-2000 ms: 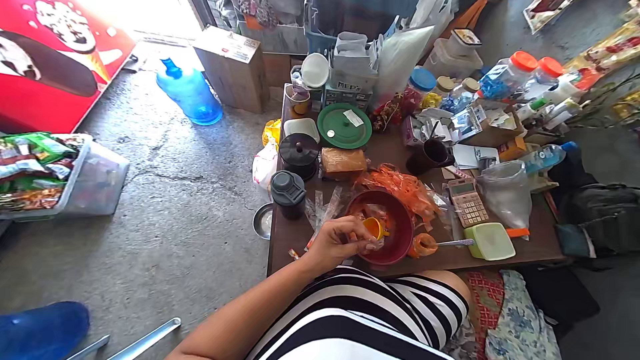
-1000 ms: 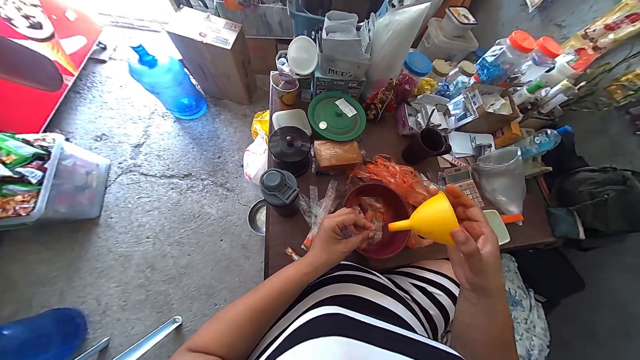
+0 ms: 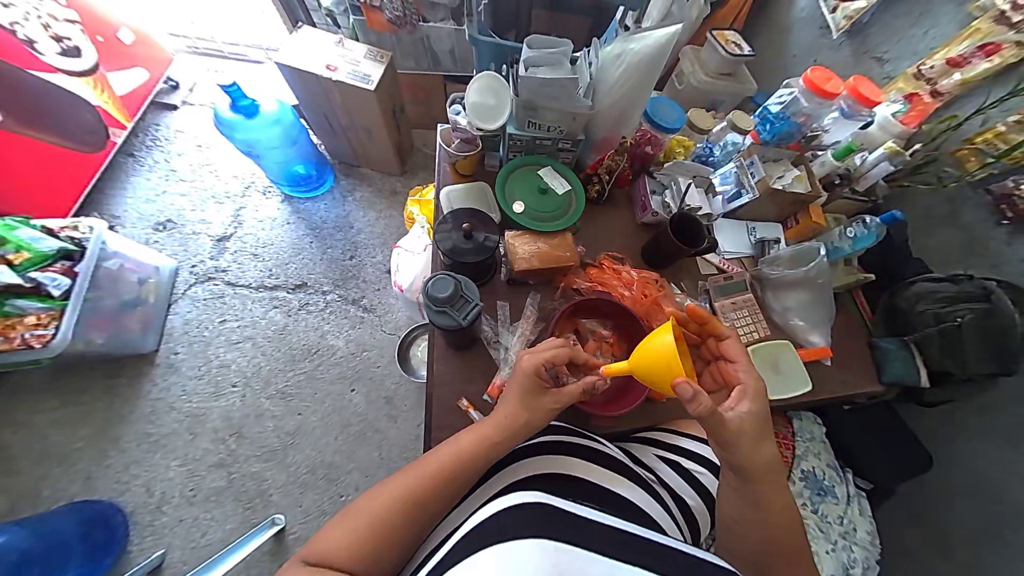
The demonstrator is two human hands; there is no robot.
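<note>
My right hand holds a yellow plastic funnel by its wide rim, tilted with the spout toward the left. At the spout's tip, the fingers of my left hand are pinched together, seemingly on clear plastic film that is hard to make out. Both hands are over a dark red bowl, which contains orange pieces and clear plastic. Behind the bowl lies a heap of orange plastic strips or wrappers. Narrow clear plastic sleeves rest on the table left of the bowl.
On the brown table are a grey-lidded shaker bottle, a dark lidded pot, a green lid, a wrapped orange-brown block, a dark mug, a calculator and a pale green container. A metal bowl sits beside the table's left edge.
Two seconds ago only my left hand showed, over the bowl near a yellow item. My right hand has since come into view with the funnel, and the spout now meets my left fingers.
</note>
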